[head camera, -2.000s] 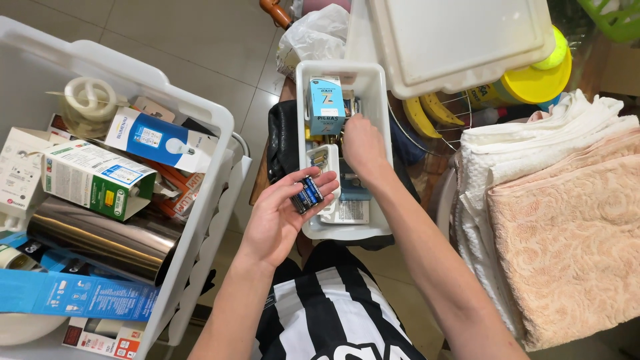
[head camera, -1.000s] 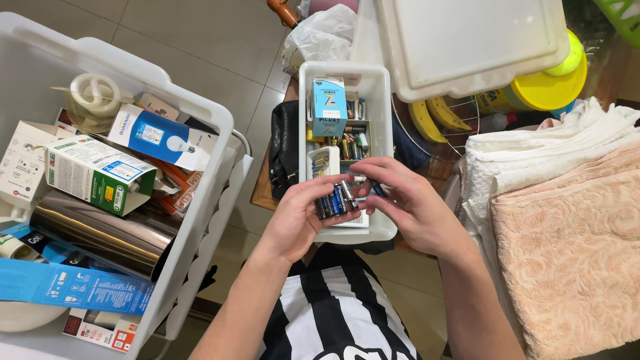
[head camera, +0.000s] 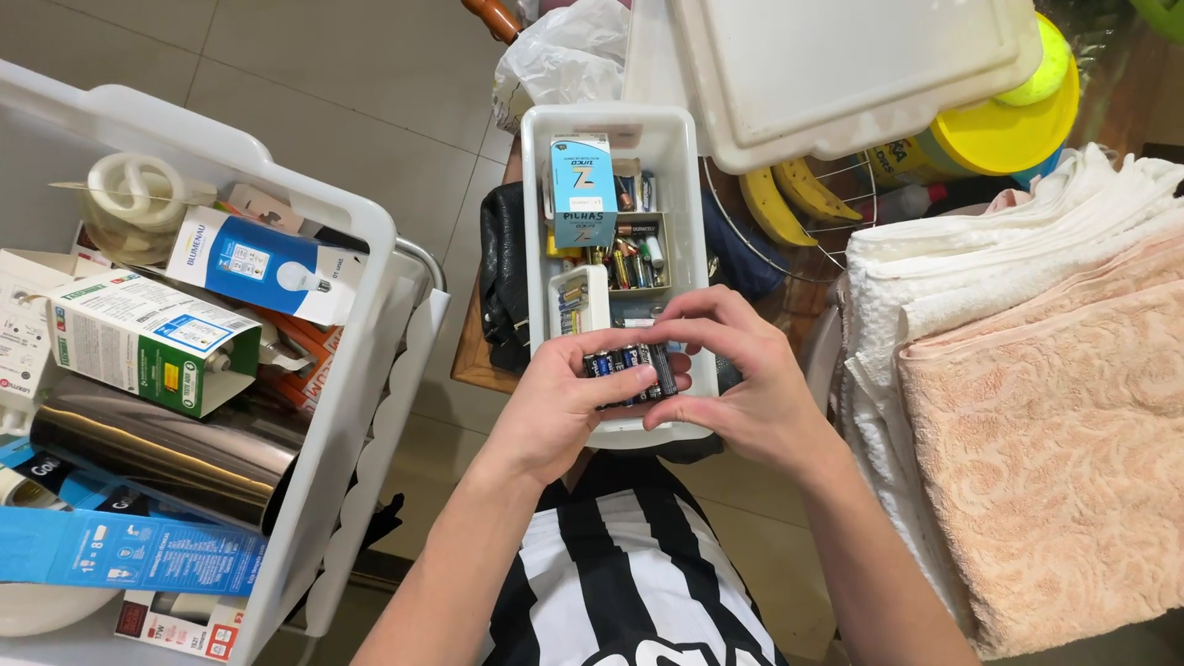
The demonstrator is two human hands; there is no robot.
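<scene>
My left hand [head camera: 573,398] holds a row of several dark AA-type batteries [head camera: 629,372] side by side, thumb on top. My right hand [head camera: 731,361] is at the right end of the row, its fingertips on or close to the last battery; whether it grips is unclear. Both hands are over the near end of a white plastic bin [head camera: 694,231]. Inside the bin stands a blue battery box [head camera: 584,185] with writing. Beside and below it, a small carton [head camera: 652,277] holds loose batteries, and a small white tray [head camera: 597,287] holds more.
A large white crate [head camera: 379,240] at left holds a light bulb box [head camera: 264,264], a green and white carton [head camera: 148,324] and a shiny dark roll [head camera: 166,453]. Folded towels [head camera: 1045,398] lie at right. Behind are a white lid [head camera: 860,65], bananas [head camera: 795,199] in a wire basket and a plastic bag [head camera: 564,55].
My right hand was down in the bin two seconds ago and has come back to my left hand. The batteries in my left hand now lie in a longer, neater row.
</scene>
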